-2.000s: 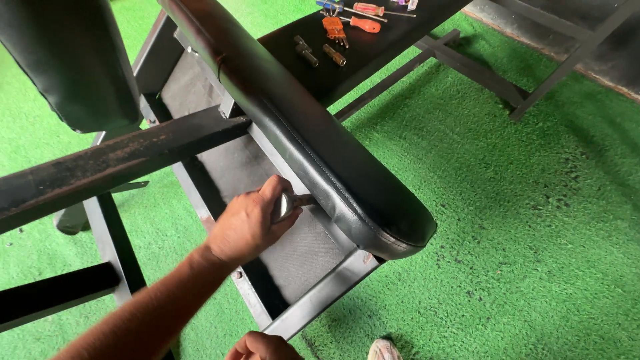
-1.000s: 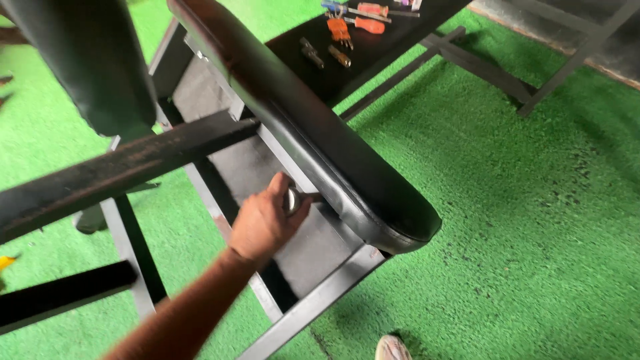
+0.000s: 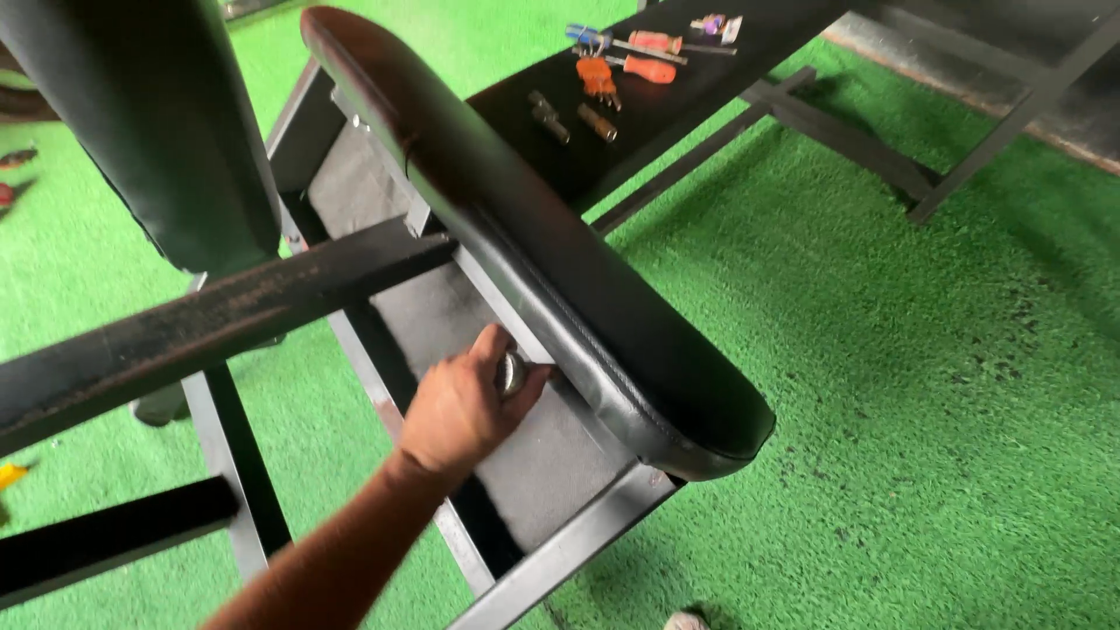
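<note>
My left hand (image 3: 464, 398) is closed around a metal tool with a round, shiny head (image 3: 512, 374), perhaps a ratchet; its handle is mostly hidden by the fingers. The tool's dark end reaches the inner edge of a black steel frame (image 3: 503, 302), just under a black padded cushion (image 3: 560, 289). What it fits onto there cannot be made out. Behind the hand, a grey fabric-like panel (image 3: 560, 464) shows between the frame bars. My right hand is out of view.
A black bench (image 3: 700, 87) at the top holds screwdrivers (image 3: 649, 69), an orange hex key set (image 3: 597, 80) and metal sockets (image 3: 598, 122). A long steel beam (image 3: 219, 311) crosses at left, below another black pad (image 3: 166, 122). Green turf (image 3: 875, 394) covers the floor. A shoe tip (image 3: 686, 621) shows below.
My right hand, by the lower frame bar two seconds ago, has left the view. My left hand still grips the tool at about the same place on the frame.
</note>
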